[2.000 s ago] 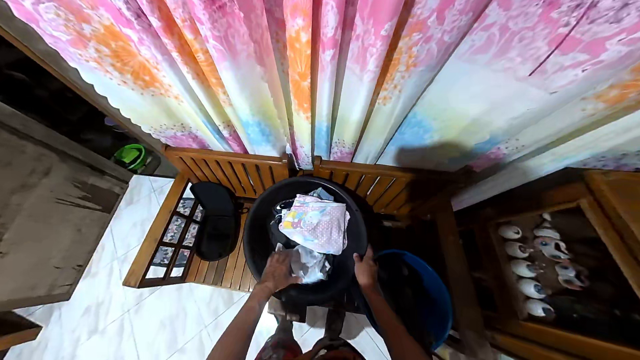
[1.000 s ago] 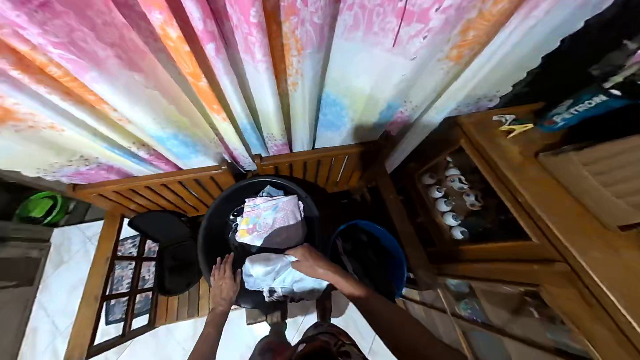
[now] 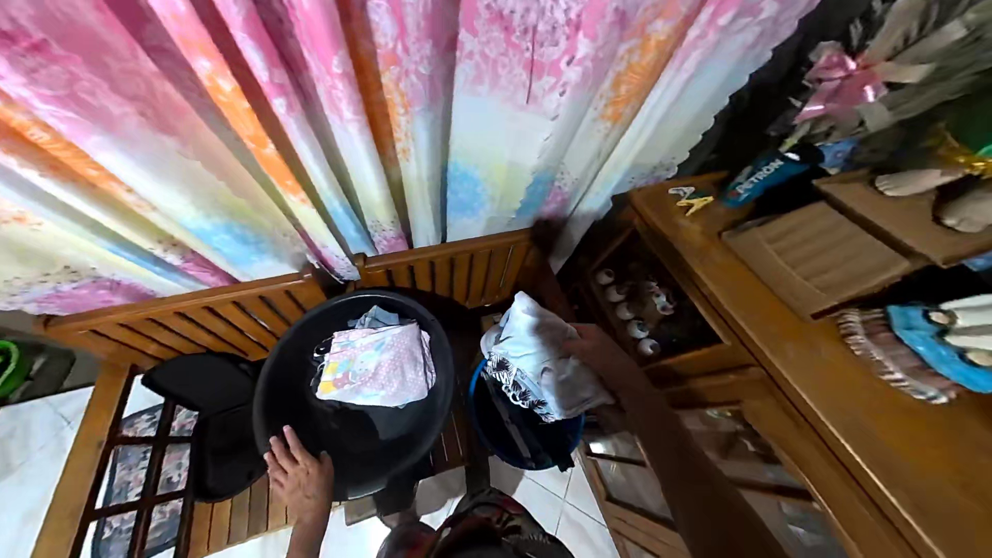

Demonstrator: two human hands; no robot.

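My right hand (image 3: 593,353) holds a bundle of light folded cloth (image 3: 535,356), one piece with a dark leaf-like print, above a blue tub (image 3: 474,403) that has dark items inside. My left hand (image 3: 298,469) rests with spread fingers at the near left rim of a large black basin (image 3: 271,380). A folded pink and white printed cloth (image 3: 380,364) lies in the basin, with a grey-blue cloth (image 3: 377,317) behind it. The basin stands on a slatted wooden bench (image 3: 232,515).
A black case (image 3: 221,449) lies left of the basin. Patterned curtains (image 3: 403,116) hang behind the bench. At right a wooden cabinet (image 3: 721,310) bears cardboard (image 3: 821,248), a blue tumbler (image 3: 756,182) and clips (image 3: 692,203); small white cups (image 3: 624,310) stand inside it.
My right hand has moved the light cloth bundle out of the black basin and to the right, over the blue tub. My left hand stays by the basin. The view has swung right.
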